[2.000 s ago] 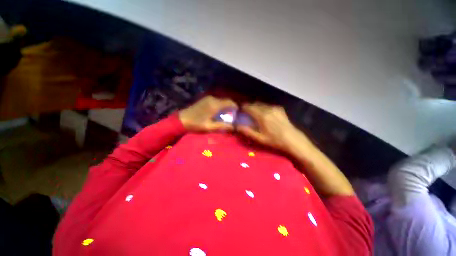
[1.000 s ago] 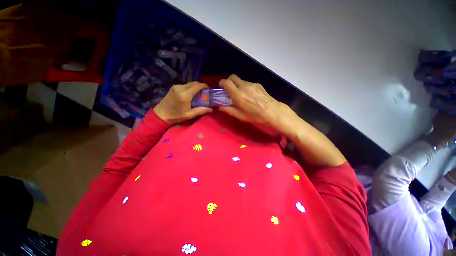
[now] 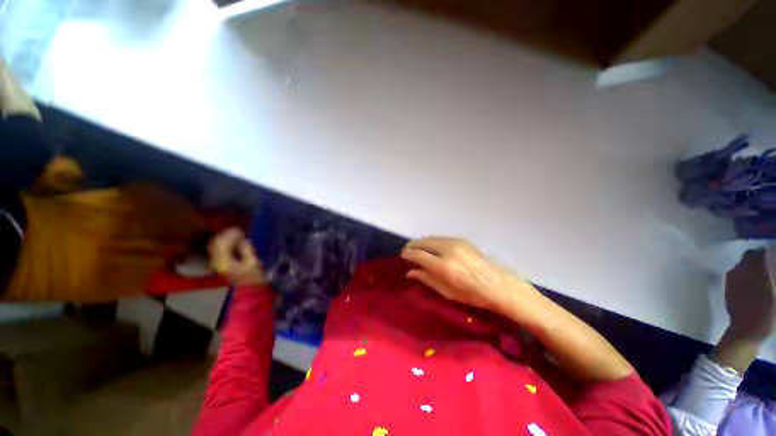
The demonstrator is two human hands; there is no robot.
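Note:
My left hand (image 3: 236, 257) is out to the left, beside the blue crate (image 3: 265, 230). It is blurred, with its fingers curled, and I cannot tell whether it holds anything. My right hand (image 3: 453, 271) rests at the near edge of the white table (image 3: 476, 145), palm down with fingers a little apart, and nothing shows in it. The crate stands below the table edge and holds many shiny purple packed pieces (image 3: 319, 260), blurred.
Dark purple bundles (image 3: 732, 183) lie on the table at right, near the hand (image 3: 750, 294) of a person in lilac. A brown carton (image 3: 587, 25) stands at the far side. Another person in orange clothing (image 3: 94, 243) is at left.
The purple packet held between both hands is no longer seen. My left hand has moved left to the crate; my right hand has come to the table edge. The view has shifted, showing the carton.

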